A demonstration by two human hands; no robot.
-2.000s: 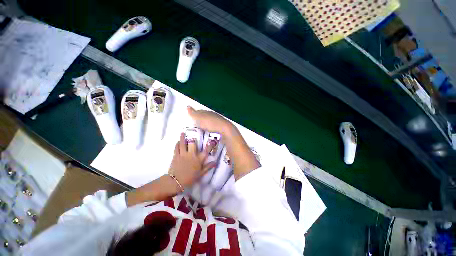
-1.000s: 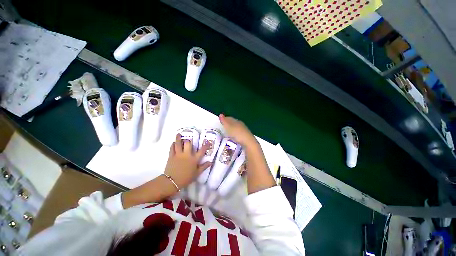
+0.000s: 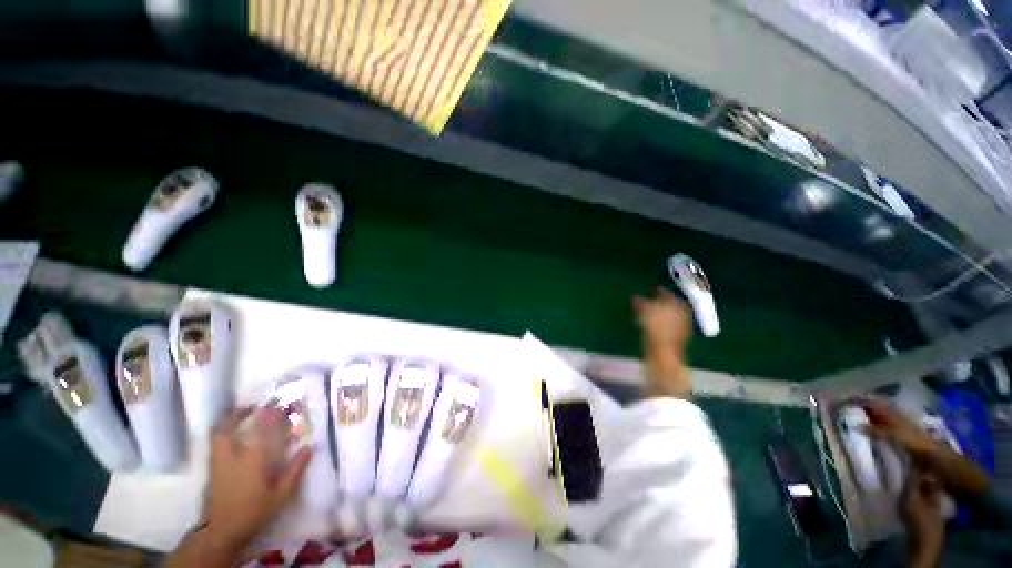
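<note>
Several white handheld devices (image 3: 357, 427) lie side by side on the white work sheet (image 3: 300, 327) in front of me. My left hand (image 3: 250, 466) is blurred and rests over the leftmost device of this row; how firmly it touches is not clear. My right hand (image 3: 664, 324) is over the conveyor belt (image 3: 499, 266), its fingers close beside a single white device (image 3: 695, 294); I cannot tell if they touch it. Three more devices (image 3: 150, 394) lie at the left.
Two devices (image 3: 319, 235) lie on the belt at left. A black phone (image 3: 577, 449) lies on papers by my right sleeve. A yellow sticker sheet (image 3: 388, 50) hangs above. Another person's hands (image 3: 916, 444) handle a device at far right.
My right hand has left the device row and reached out right over the belt. My left hand remains at the row's left end. The view has turned right.
</note>
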